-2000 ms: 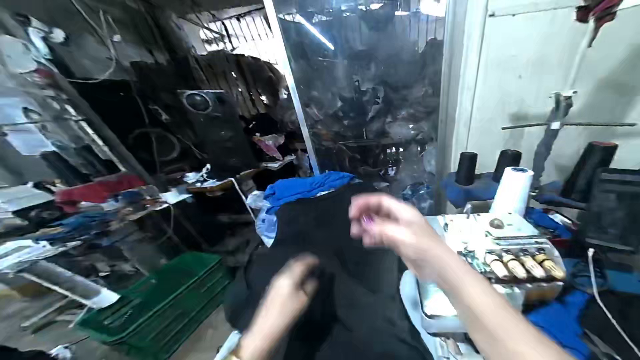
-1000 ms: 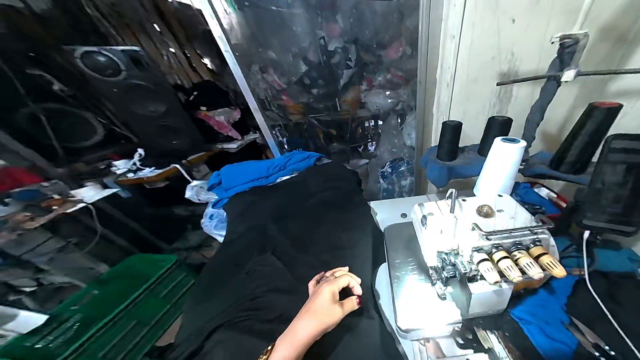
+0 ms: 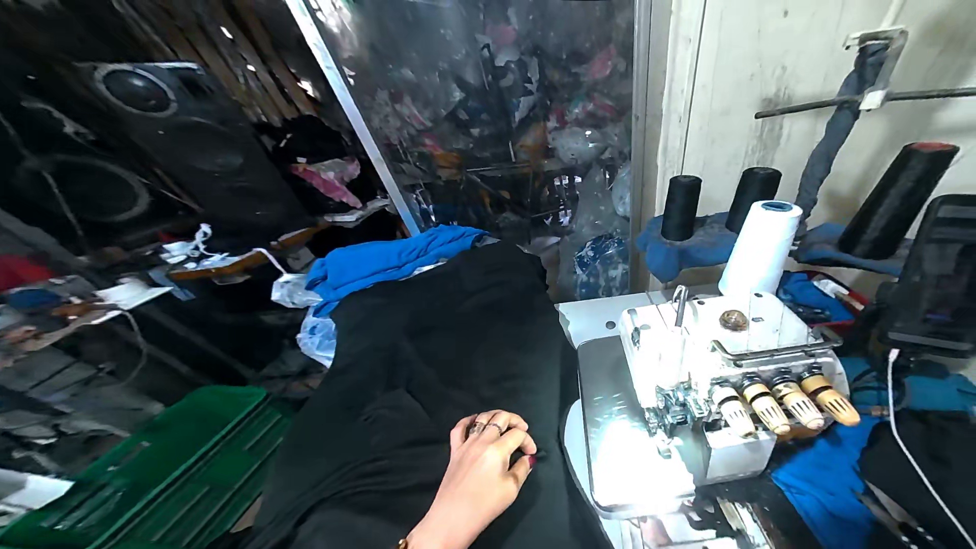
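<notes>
My left hand (image 3: 488, 465), with rings and a bracelet, lies on a large piece of black fabric (image 3: 427, 366) at bottom centre. Its fingers are curled, and the thumb and forefinger pinch a small fold of the fabric. My right hand is out of view. The black fabric is spread in front of me and runs back to a bunched blue cloth (image 3: 389, 263). Right of it stands a white overlock sewing machine (image 3: 732, 328) with its lamp lit, a metal plate (image 3: 610, 427) and several tension knobs (image 3: 793, 400). The fabric lies beside the plate.
A white thread cone (image 3: 762, 248) and black thread cones (image 3: 681, 207) stand behind the machine. At the right are a dark device (image 3: 938, 282) with a white cable, more blue cloth (image 3: 831, 473) and scissors (image 3: 888, 515). Green crates (image 3: 168, 457) sit lower left; a loudspeaker (image 3: 191, 145) stands behind.
Two seconds ago both hands were over the black fabric; my right hand has since left the view. My left hand has moved from being blurred above the fabric to resting on it.
</notes>
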